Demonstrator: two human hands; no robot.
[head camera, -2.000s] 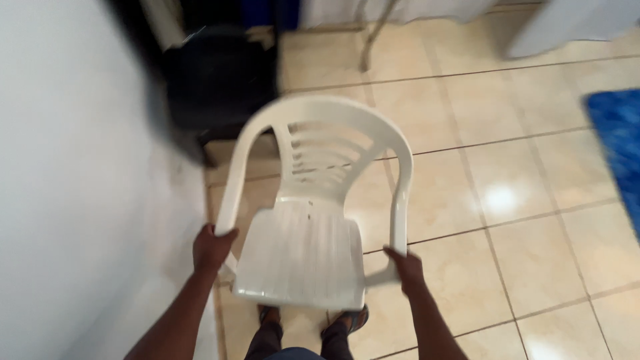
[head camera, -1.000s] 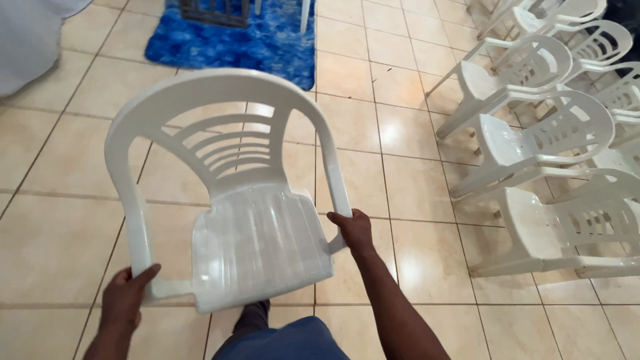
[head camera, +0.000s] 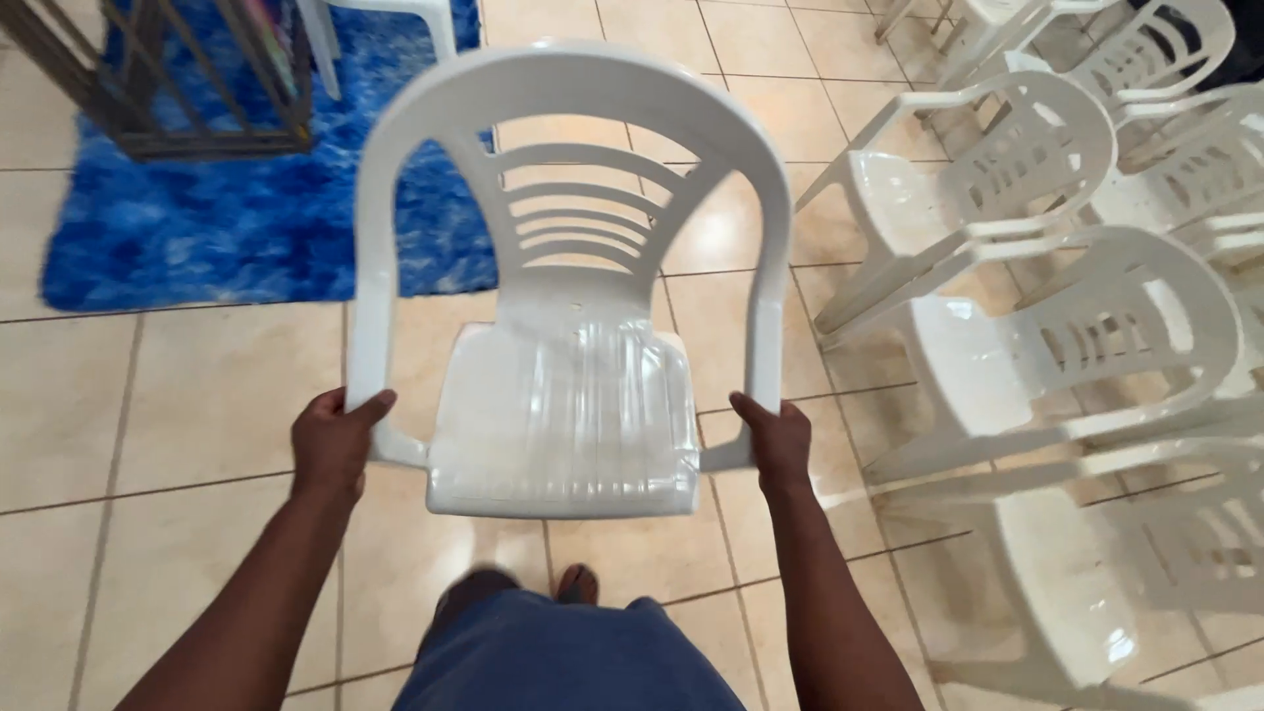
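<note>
A white plastic armchair (head camera: 563, 415) is held up in front of my body, its slatted backrest away from me and its seat toward me. My left hand (head camera: 336, 439) grips the front of its left armrest, thumb on top. Around the front of the right armrest closes my right hand (head camera: 778, 434). Both forearms reach up from the lower corners of the view. The chair's legs are hidden beneath the seat.
Several white plastic chairs (head camera: 973, 365) stand in rows along the right side. At upper left, a blue shaggy rug (head camera: 217, 227) lies on the tiled floor (head camera: 217, 395), with a slatted wooden stand (head camera: 222, 148) and part of another white chair (head camera: 390, 8) over it.
The view has swung right from a wall and a dark chair to the rug and rows of chairs. Both hands have kept hold of the armchair, which has come along with me.
</note>
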